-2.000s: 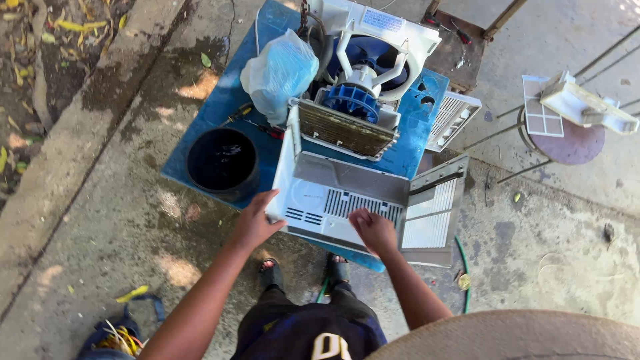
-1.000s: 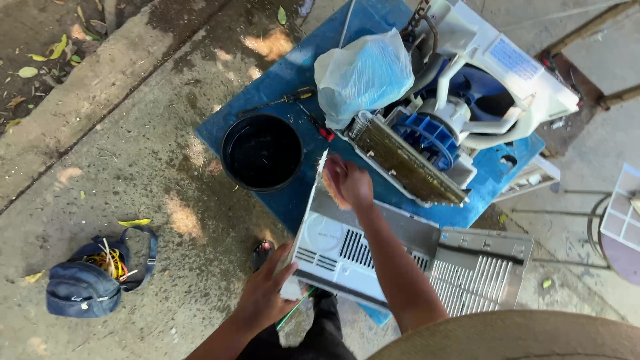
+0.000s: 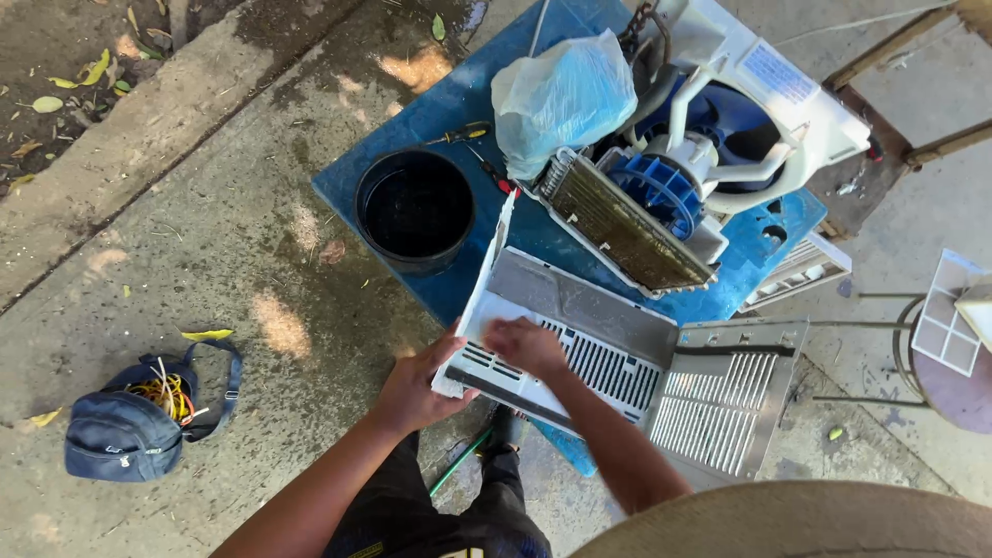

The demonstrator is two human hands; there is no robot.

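A metal air-conditioner casing (image 3: 589,291) with slotted vents lies at the near edge of the blue table (image 3: 372,155). My left hand (image 3: 426,380) grips the casing's left end panel. Inside the casing, my right hand (image 3: 523,345) rests at the slotted face, blurred, its fingers curled; whether it holds something small cannot be seen. Beyond the casing are a dirty finned coil (image 3: 628,229), a blue blower wheel (image 3: 655,194) and a white fan housing (image 3: 821,124). A black bucket (image 3: 415,209) of dark liquid stands to the left.
A plastic-wrapped bundle (image 3: 562,101) lies beside a yellow-black screwdriver (image 3: 465,132) and a red-handled tool (image 3: 505,184). A dark blue backpack (image 3: 124,430) with wires sits on the concrete at left. A round stool (image 3: 953,395) holds a white grille frame (image 3: 949,314) at right.
Since one second ago, my right hand has moved from the upper part of the left end panel down to the slotted face. My left hand stays on the end panel.
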